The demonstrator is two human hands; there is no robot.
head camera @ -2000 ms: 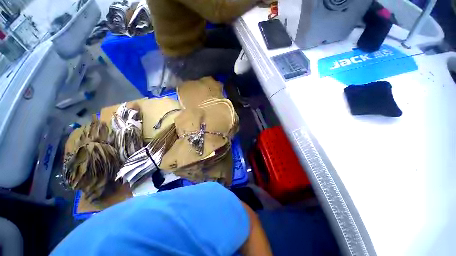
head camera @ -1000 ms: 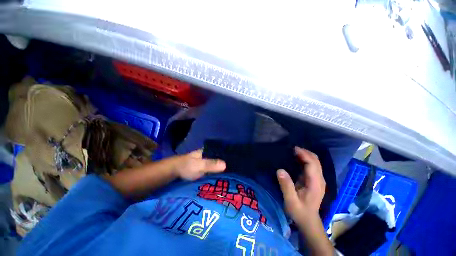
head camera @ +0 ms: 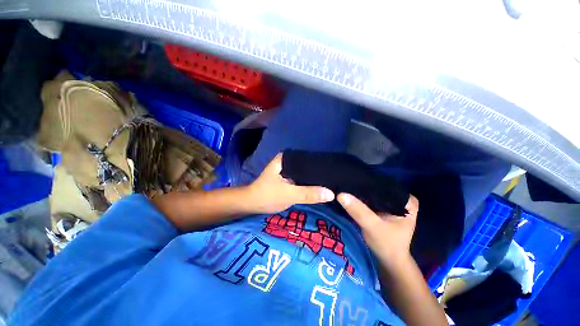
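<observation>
A small black knit piece, a rib cuff by its look (head camera: 346, 178), is stretched flat between my two hands above my lap. My left hand (head camera: 280, 189) holds its left end, with the thumb along its lower edge. My right hand (head camera: 385, 226) holds its right end, with the thumb near the left thumb at the lower middle. The fingers behind the cloth are hidden. More black cloth (head camera: 439, 216) lies on my lap right of my right hand.
The white table's ruler-marked edge (head camera: 343, 73) runs across in front of me. A red plastic basket (head camera: 222, 73) is under it. A tied tan bundle (head camera: 102, 140) lies at left. A blue crate (head camera: 547, 239) with black pieces and white wrapping stands at right.
The view has swung from the table and tan bundles to my lap. Since one second ago, my right hand has closed on the black piece and the thumbs have come together.
</observation>
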